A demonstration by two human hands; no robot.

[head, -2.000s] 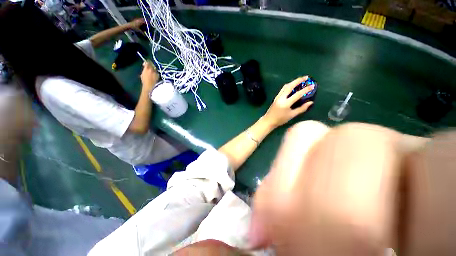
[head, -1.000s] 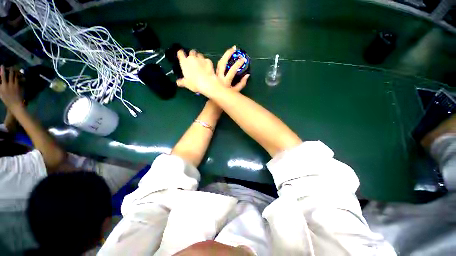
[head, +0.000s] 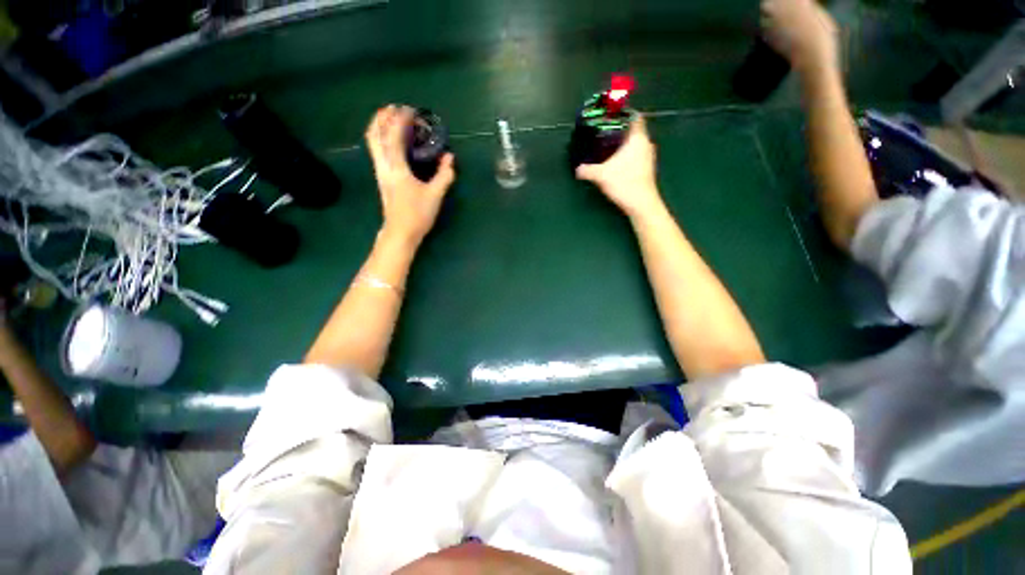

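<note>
My left hand (head: pixel 406 185) is around a black cylindrical unit (head: pixel 426 144) with a dark, unlit top, left of centre on the green bench. My right hand (head: pixel 632 166) grips a second black cylinder, the lit unit (head: pixel 598 133), whose top shows green light and a bright red spot at its upper edge. A small clear bottle (head: pixel 510 171) with a thin pale stem stands between my two hands and touches neither.
White cables (head: pixel 124 225) lie tangled at left beside black cylinders (head: pixel 253 225). A white tub (head: pixel 121 346) stands near the left bench edge. At right a neighbour's hand (head: pixel 800 32) is by another black cylinder (head: pixel 762 70); a dark panel (head: pixel 916 160) lies beside that person.
My arms were crossed at the left and are now apart. My right hand has moved to the right with a unit lit green and red. The unit at my left hand no longer glows blue.
</note>
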